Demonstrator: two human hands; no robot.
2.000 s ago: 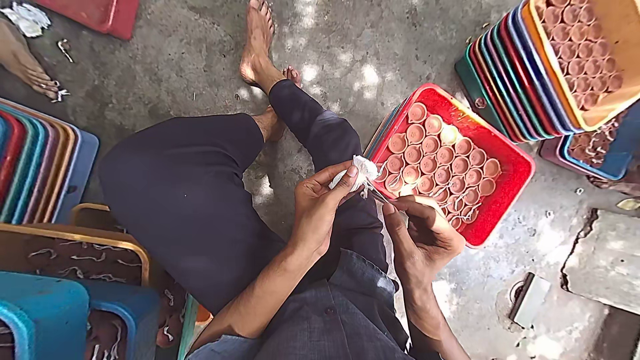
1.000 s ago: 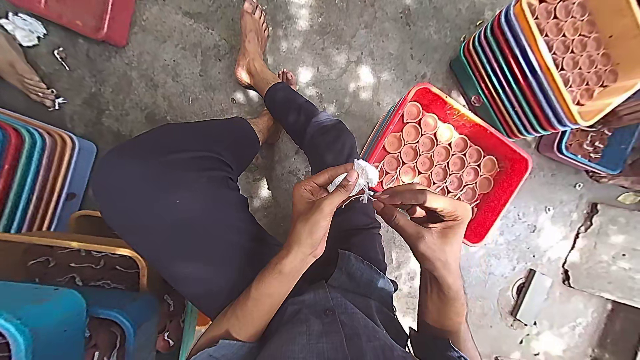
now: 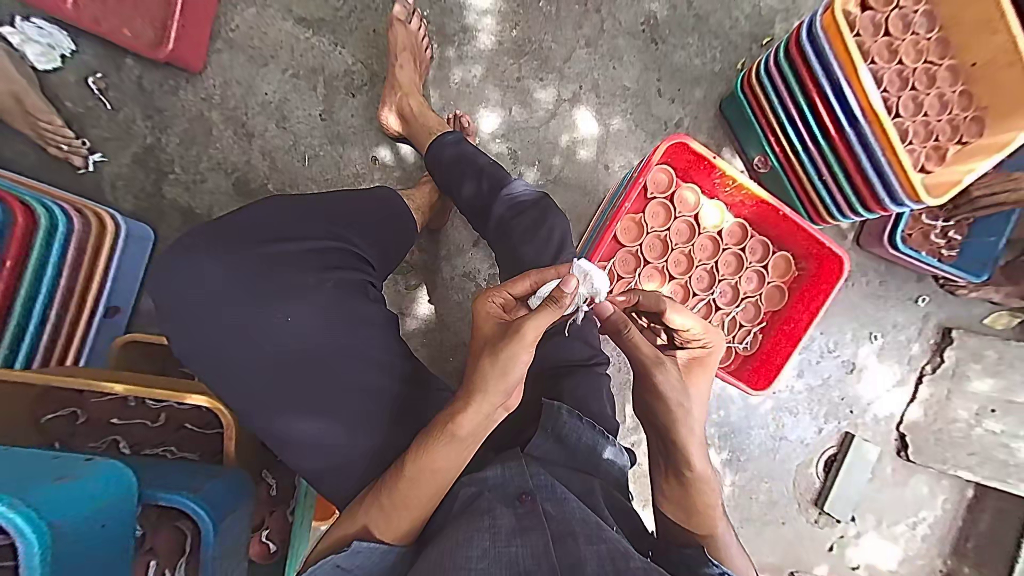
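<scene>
My left hand (image 3: 516, 328) holds a bundle of white cotton wicks (image 3: 589, 282) between thumb and fingers, above my knee. The fingertips of my right hand (image 3: 664, 324) meet at the bundle's right edge, pinched by loose strands; whether a single wick is between them is too small to tell. Just beyond my right hand lies a red plastic tray (image 3: 800, 320) with rows of small clay lamps (image 3: 706, 248). White wicks lie on several lamps at its near side, partly hidden by my right hand.
A tall stack of coloured trays (image 3: 808, 120) stands at upper right, its top one full of clay lamps. More trays (image 3: 88, 272) are stacked at left, above a yellow-rimmed tray (image 3: 120, 384) with wicks. Another person's foot (image 3: 40, 120) is at upper left. A metal piece (image 3: 848, 478) lies at lower right.
My right hand has shifted slightly about the bundle, its fingers staying close to the strands. My left hand keeps its hold on the white bundle.
</scene>
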